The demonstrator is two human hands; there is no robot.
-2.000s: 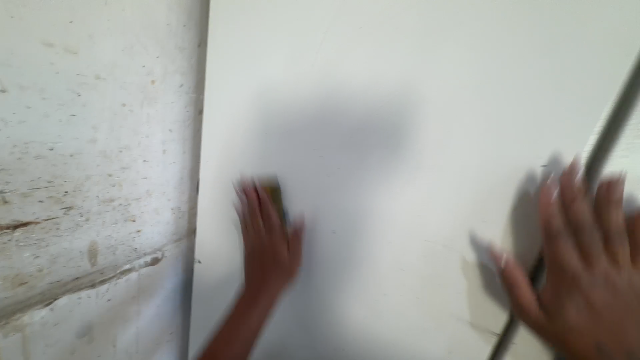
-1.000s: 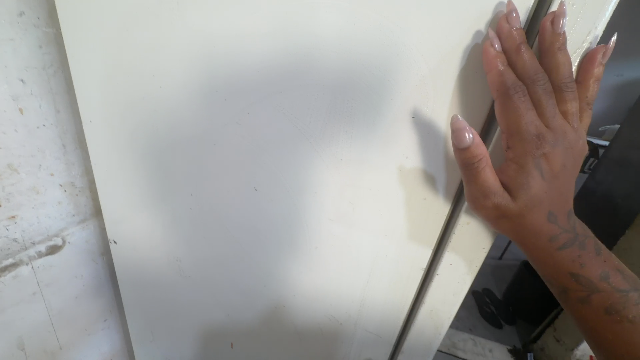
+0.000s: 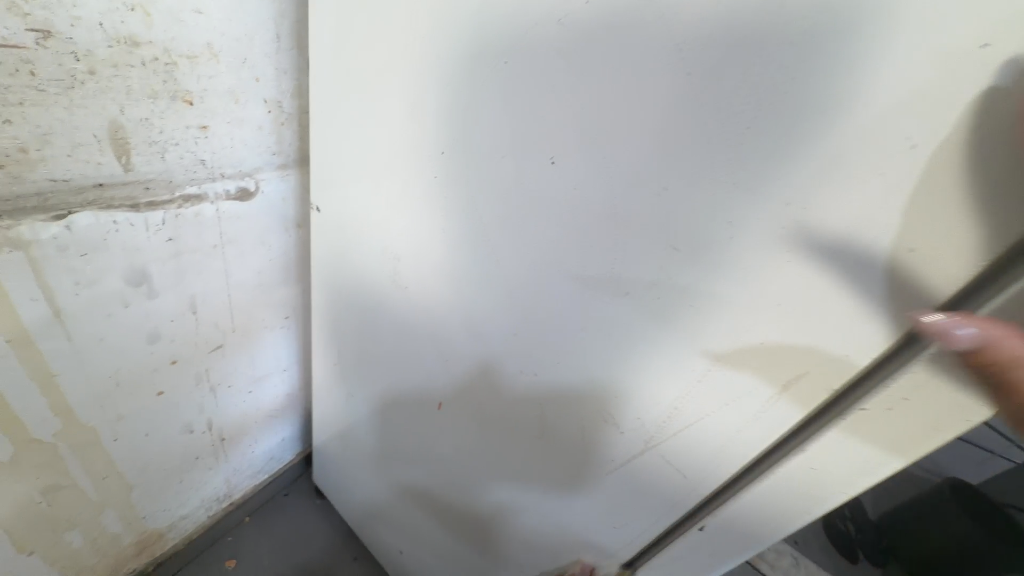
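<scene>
A large white panel, perhaps the side of an appliance, fills most of the view and bears small marks and scratches. A dark grey strip or seam crosses it diagonally. At the right edge, only the thumb and part of my right hand show; the thumb is held out over the strip, slightly blurred, and the other fingers are out of view. At the bottom edge, a sliver of what seems to be my left hand is beside the strip's lower end. A small yellowish bit shows there, too little to identify.
A stained white wall with chipped paint and a rough horizontal ridge stands at the left, close to the panel's edge. Grey floor shows at the lower left. Dark objects lie beyond the panel at the lower right.
My left hand, on the panel with a small pad-like thing two seconds ago, was out of view one second ago. My right hand is now mostly out of view; the view has shifted.
</scene>
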